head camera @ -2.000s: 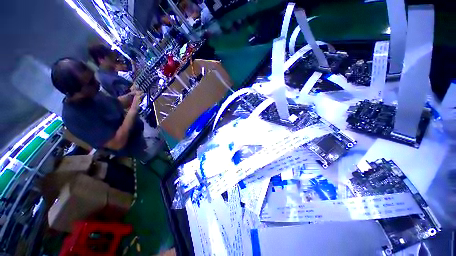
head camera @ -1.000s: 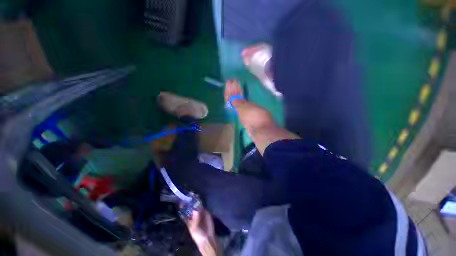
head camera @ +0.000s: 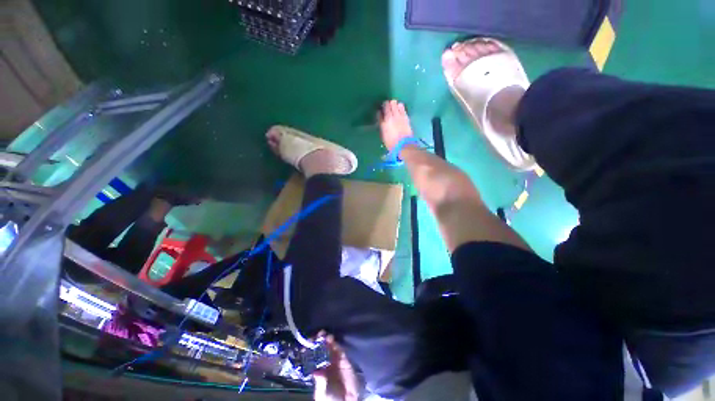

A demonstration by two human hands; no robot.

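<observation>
My right hand (head camera: 395, 127), with a bright blue band and cord at the wrist (head camera: 404, 148), reaches down close to the green floor. Its fingers are stretched out; a dark blurred patch lies beside the fingertips. I cannot tell if they hold anything. My left hand (head camera: 337, 373), low in the picture and partly cut off by the bottom edge, holds a small dark circuit board (head camera: 314, 357). A white flat ribbon cable (head camera: 290, 308) rises from the board in a curve.
Sandalled feet (head camera: 491, 84) stand on the floor around an open cardboard box (head camera: 374, 211) holding clear plastic. A red stool (head camera: 177, 259) and metal bench frame (head camera: 145, 149) are at left. A slotted black rack (head camera: 278, 22) and dark flat tray or mat (head camera: 506, 17) lie at the top.
The view has swung from the bench to the floor. Since one second ago my right hand has moved slightly right and up in the picture; a pale strip near its fingers no longer shows.
</observation>
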